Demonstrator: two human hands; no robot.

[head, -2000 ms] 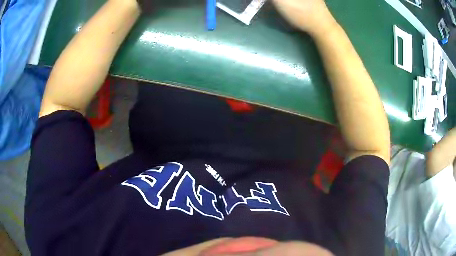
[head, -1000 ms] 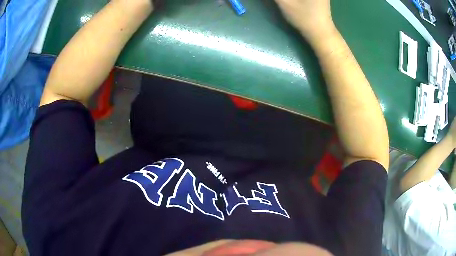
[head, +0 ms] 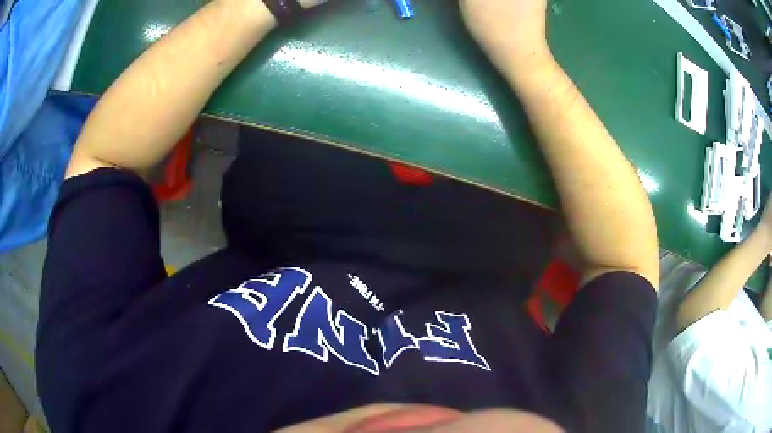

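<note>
A bright blue cylinder [head: 404, 8] lies at the top edge of the picture, between my hands and cut off by the edge. My left hand [head: 311, 2] shows only as a sliver at the top edge, past a dark wristband; its fingers are out of the picture. My right hand [head: 505, 25] is at the top edge, right of the cylinder, with its back visible and its fingers cut off or hidden. What either hand holds cannot be seen. Both forearms reach over the glossy dark-green worktop [head: 381, 106].
One white rectangular frame [head: 692, 93] lies on the right, beside a pile of white housings [head: 726, 182]. Part-assembled units [head: 732, 35] lie beyond the pale curved strip [head: 698, 34]. A co-worker's white sleeve [head: 719, 359] and arm are at the right. Blue sheeting [head: 42, 178] hangs left.
The white frame beside the blue cylinder has left view. The cylinder now shows less, further right. My left arm has shifted right, showing its wristband. The co-worker's arm has moved lower.
</note>
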